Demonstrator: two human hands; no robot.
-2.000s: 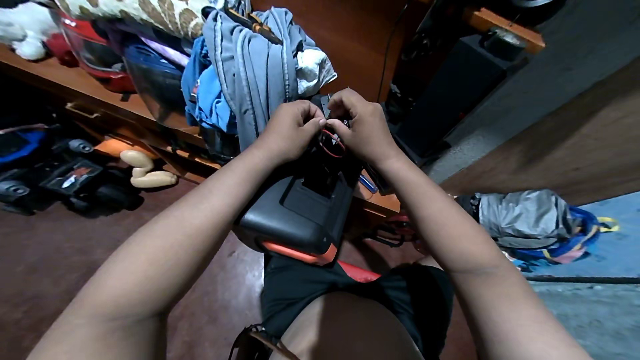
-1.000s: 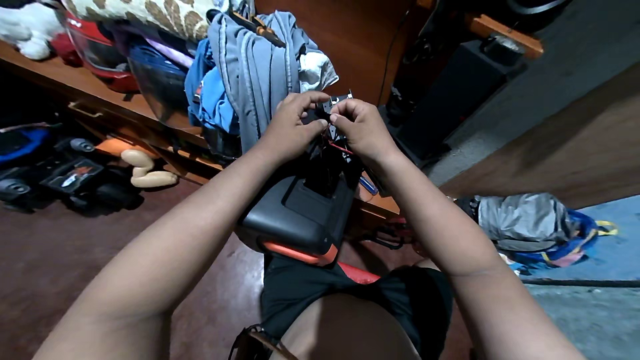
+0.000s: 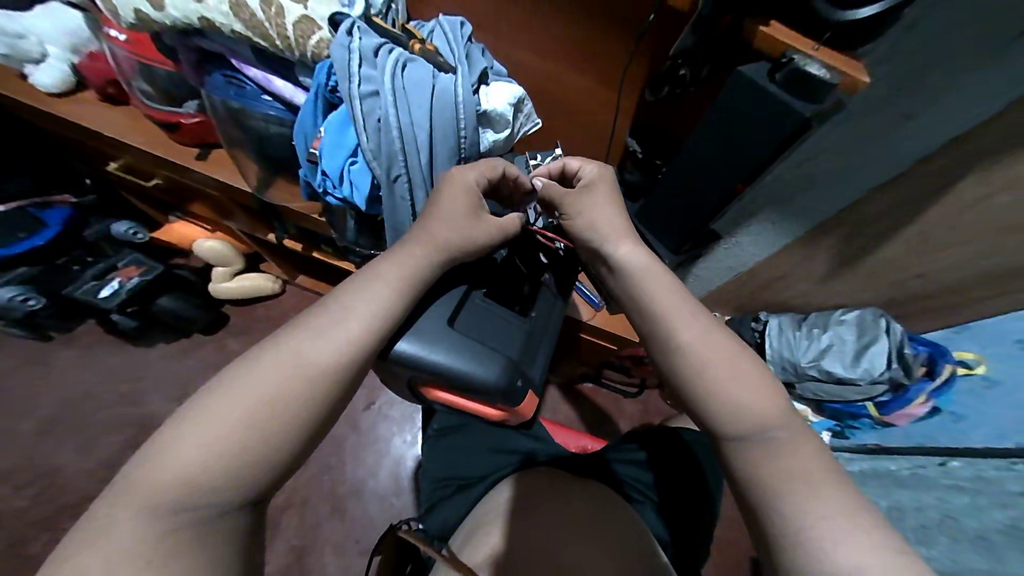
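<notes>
A black plastic housing with an orange end (image 3: 472, 352) rests near my lap, its far part reaching under my hands. My left hand (image 3: 476, 208) is at the far end of it, thumb and fingers bent around a small part that is mostly hidden. Close beside it, my right hand (image 3: 588, 200) pinches something small between thumb and forefinger; what it is cannot be told. Red and black wires (image 3: 548, 236) run between the hands, over the open part of the housing. Small metal and white pieces (image 3: 546, 160) stick up just beyond the fingertips.
Grey and blue clothes (image 3: 408, 104) are heaped on the wooden shelf (image 3: 48, 100) at the left, with orange-handled pliers (image 3: 428, 50) on top. A blue tool or pen (image 3: 589, 294) lies right of the housing. A black speaker-like box (image 3: 728, 144) and grey bag (image 3: 840, 352) are at the right.
The fingers of both hands have shifted about the small parts. Two seconds ago a red wire looped by the fingertips; now the wires lie lower, below them, and the metal pieces show beyond.
</notes>
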